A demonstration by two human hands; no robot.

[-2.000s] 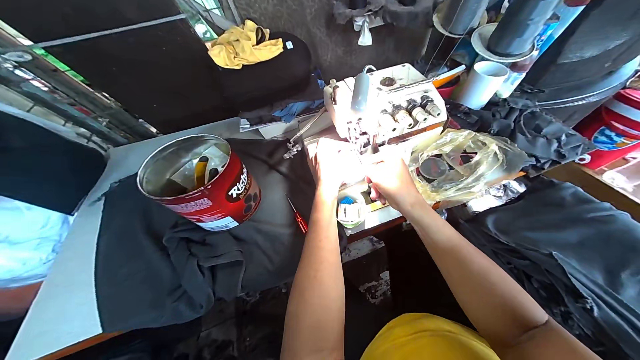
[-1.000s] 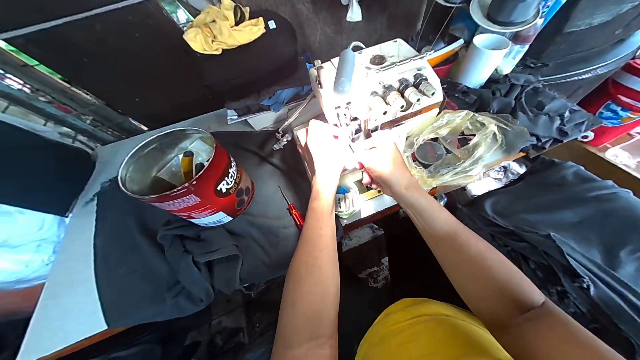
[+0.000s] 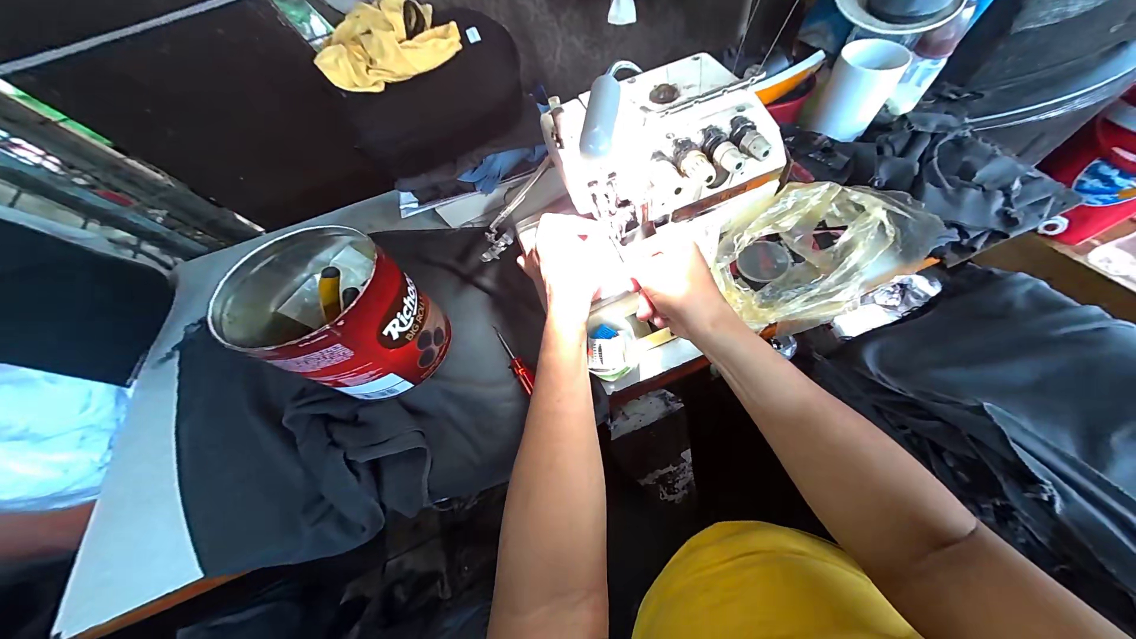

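An overlock sewing machine (image 3: 683,133) with a bright lamp stands on the table. Both my hands are at its needle area, washed out by glare. My left hand (image 3: 568,262) lies left of the presser foot, its fingertips hidden in the light. My right hand (image 3: 679,284) is just right of it, fingers curled; a bit of red shows at the fingertips, and I cannot tell what it is. Below my hands sits a small clear container (image 3: 611,353) with blue and white bits. A red screwdriver (image 3: 519,371) lies on dark cloth (image 3: 479,426) left of my left forearm.
A red tin (image 3: 355,333) with tools inside stands on the cloth at left. A yellowish plastic bag (image 3: 825,253) holding round things lies right of the machine. Dark fabric (image 3: 1021,346), a white cup (image 3: 861,89) and a red bucket (image 3: 1100,169) are farther right. A person's arm (image 3: 44,532) is at the left edge.
Both hands stay at the machine's needle area. The view has shifted slightly.
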